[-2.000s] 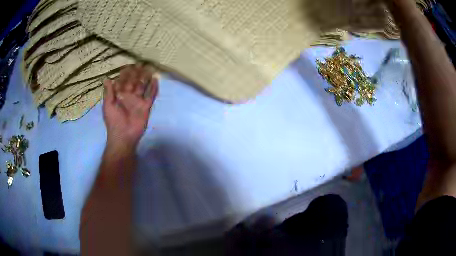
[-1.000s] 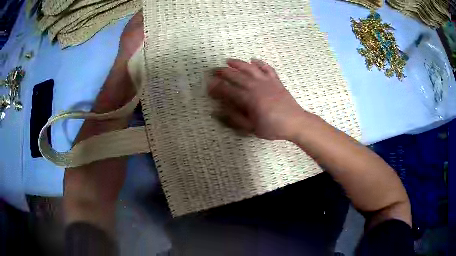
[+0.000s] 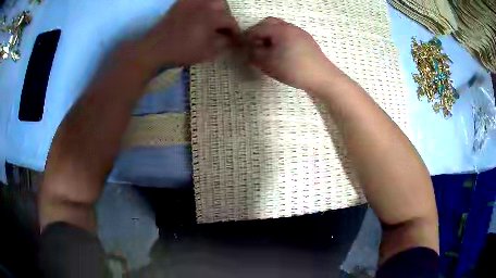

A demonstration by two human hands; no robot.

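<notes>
A cream straw bag (image 3: 283,157) lies flat in front of me, its front edge over my lap. Its flat beige handle (image 3: 157,129) comes off the left edge and passes under my left arm. My left hand (image 3: 198,32) and my right hand (image 3: 285,51) meet over the upper left part of the bag, fingertips close together and bent. Both are blurred, and whether something small is pinched between the fingertips cannot be told.
A gold-and-turquoise hardware pile (image 3: 434,76) lies at right, beside a clear plastic bag (image 3: 481,117). Stacked straw bags (image 3: 462,24) are at the upper right. A black phone (image 3: 39,76) and a smaller hardware pile (image 3: 13,35) lie at left.
The straw bag has come from the back to lie flat at the front edge. My right hand has moved up the bag, and my left hand has come in from its left side to meet it.
</notes>
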